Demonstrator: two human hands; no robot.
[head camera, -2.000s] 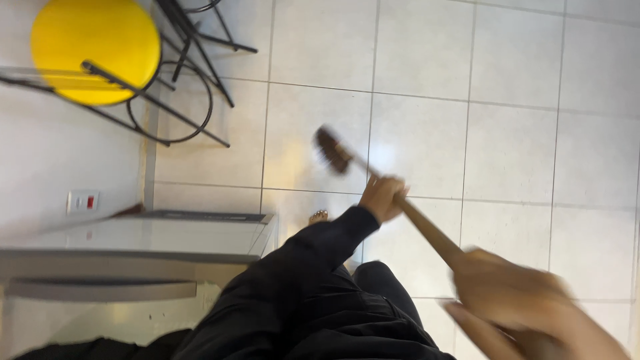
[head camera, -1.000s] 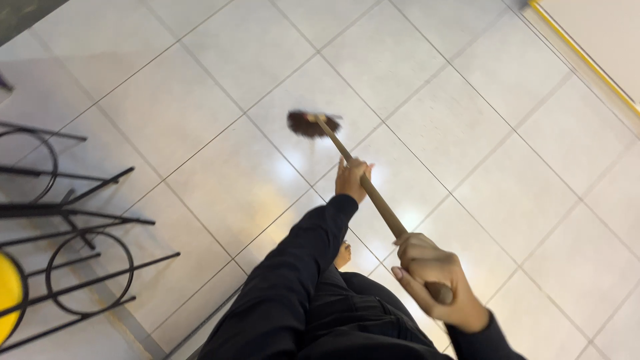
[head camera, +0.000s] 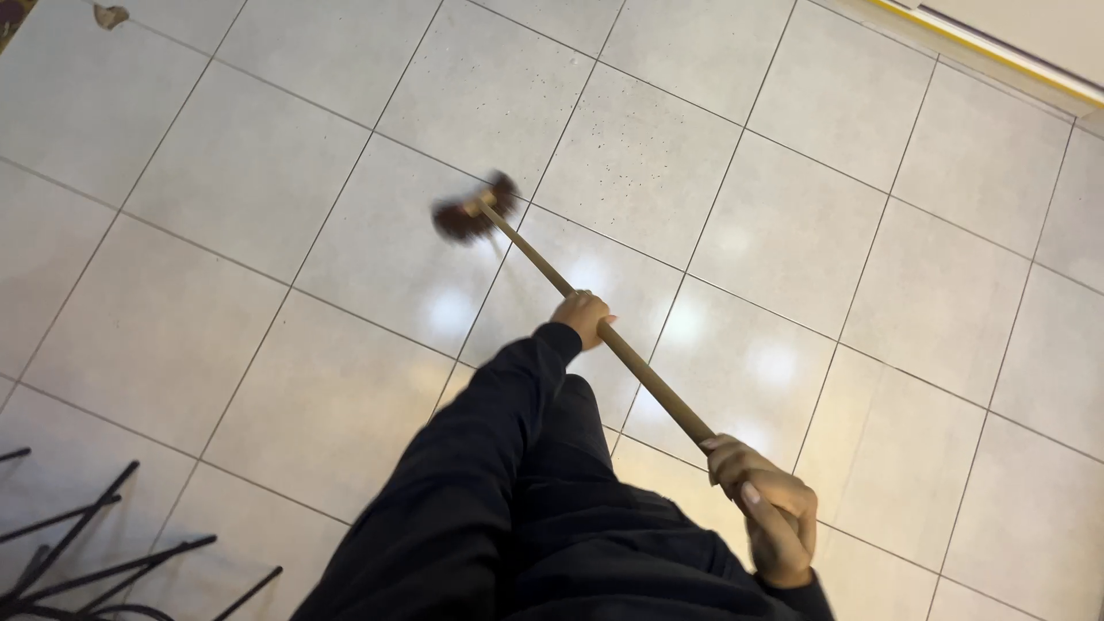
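Note:
A broom with a long wooden handle slants from the lower right toward the middle of the view. Its dark brown bristle head, blurred, is over the pale tiled floor. My left hand is closed around the handle at about its middle. Near the handle's top end, at the lower right, my right hand grips it too. Small dark specks lie scattered on the tiles beyond and to the right of the bristles.
Black metal chair or stool legs stand at the lower left. A small brownish scrap lies on the floor at the top left. Across the top right corner runs a pale raised edge with a yellow strip.
The view has turned and shifted strongly. The yellow stool seat seen earlier is out of view, and the dark specks now show on the floor. Both hands still hold the broom.

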